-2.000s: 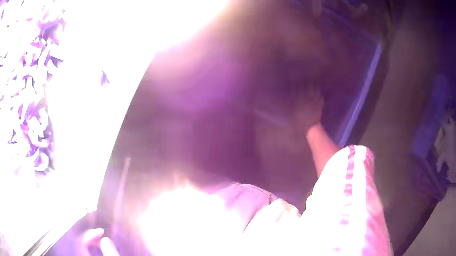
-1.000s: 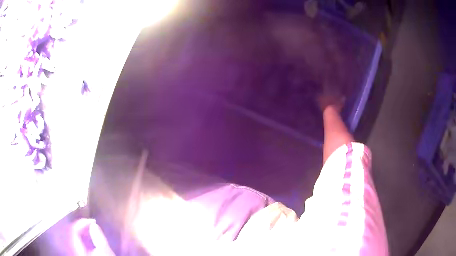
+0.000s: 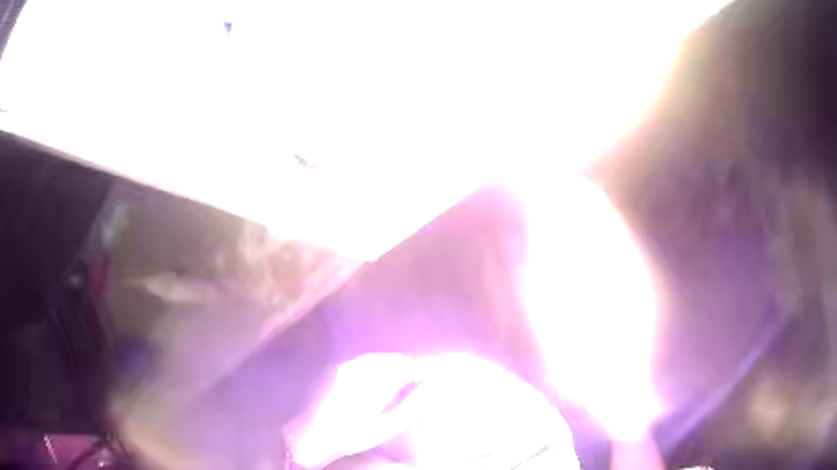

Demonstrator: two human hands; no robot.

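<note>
The view is blurred and strongly overexposed. A lit white surface (image 3: 413, 101) fills the top, with a small dark-blue fleck (image 3: 228, 28) on it and another near its front corner; I cannot tell what they are. A washed-out white-pink shape (image 3: 597, 303) rises at the right of centre, perhaps my right arm or hand; its fingers and anything held cannot be made out. Below the surface's left edge is a blurred pinkish, hand-like shape (image 3: 266, 271); I cannot tell whether it is my left hand.
My white clothing (image 3: 440, 413) glares at the bottom centre. A blurred bluish edge (image 3: 734, 376), perhaps a tote rim, runs at lower right. Dark, unclear things with a thin cable-like loop (image 3: 87, 450) are at lower left.
The view has swung and tilted. The bright surface now spans the top instead of the left side. The right forearm and striped sleeve over the tote no longer show clearly; the blue pieces are gone from the left.
</note>
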